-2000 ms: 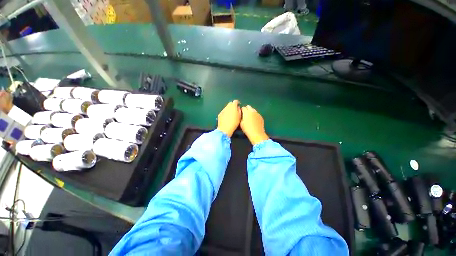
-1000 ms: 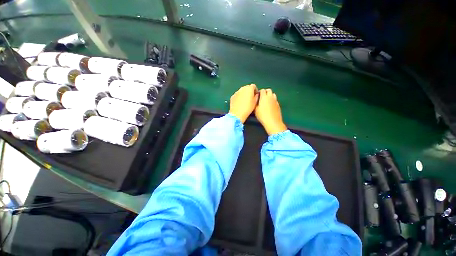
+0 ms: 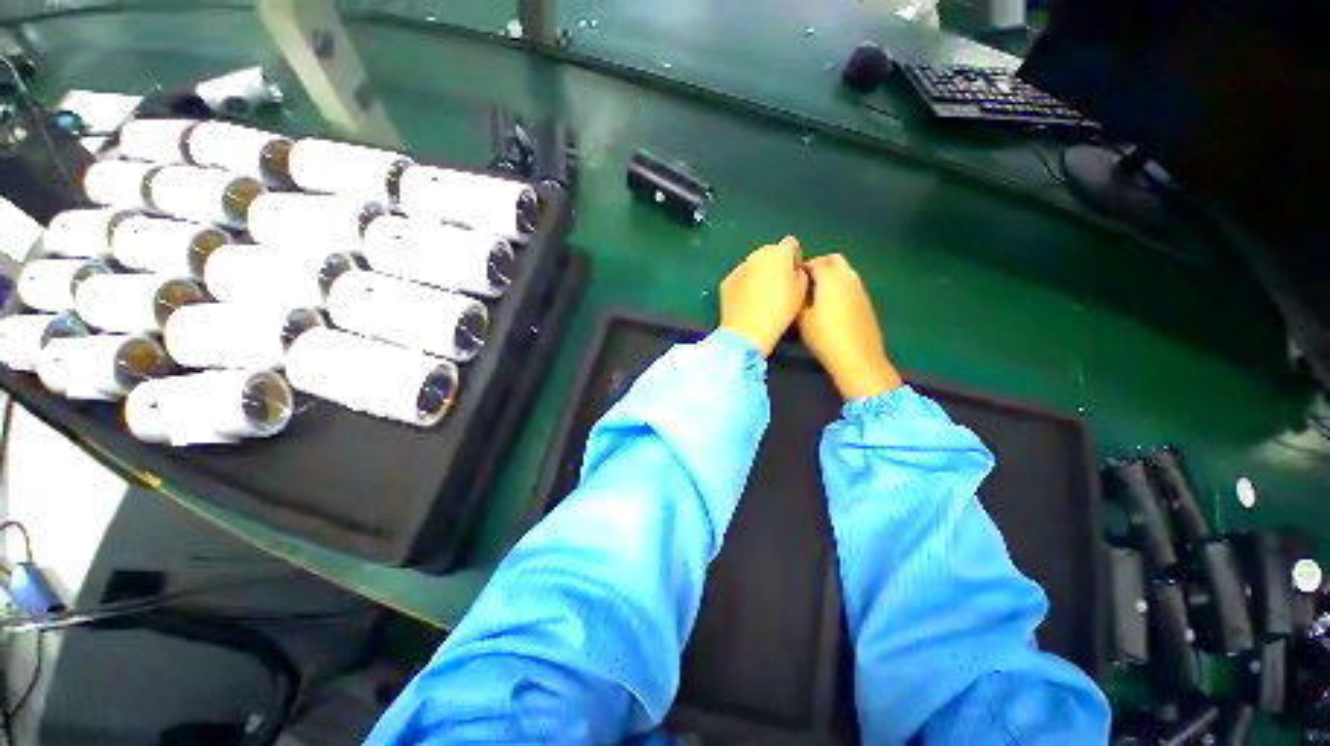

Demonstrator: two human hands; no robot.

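Observation:
My left hand (image 3: 764,296) and my right hand (image 3: 843,324) are close together, fingers curled and touching, over the far edge of the black divided tray (image 3: 751,641). A tiny dark bit shows between the fingertips, but the backs of the hands hide whatever is there; I cannot tell if they hold anything. Both forearms, in blue sleeves, cross above the tray, and no unit shows in its visible parts.
White cylindrical units (image 3: 387,375) lie in rows on stacked black trays (image 3: 350,496) at left. Black units (image 3: 1225,595) are heaped at right. One black unit (image 3: 670,188) lies beyond the tray. A keyboard (image 3: 992,95) and mouse (image 3: 866,66) are at the back.
The view has tilted down and shifted, so the bench things sit elsewhere in the picture. My hands stay together near the tray's far edge, with only slight changes in the fingers.

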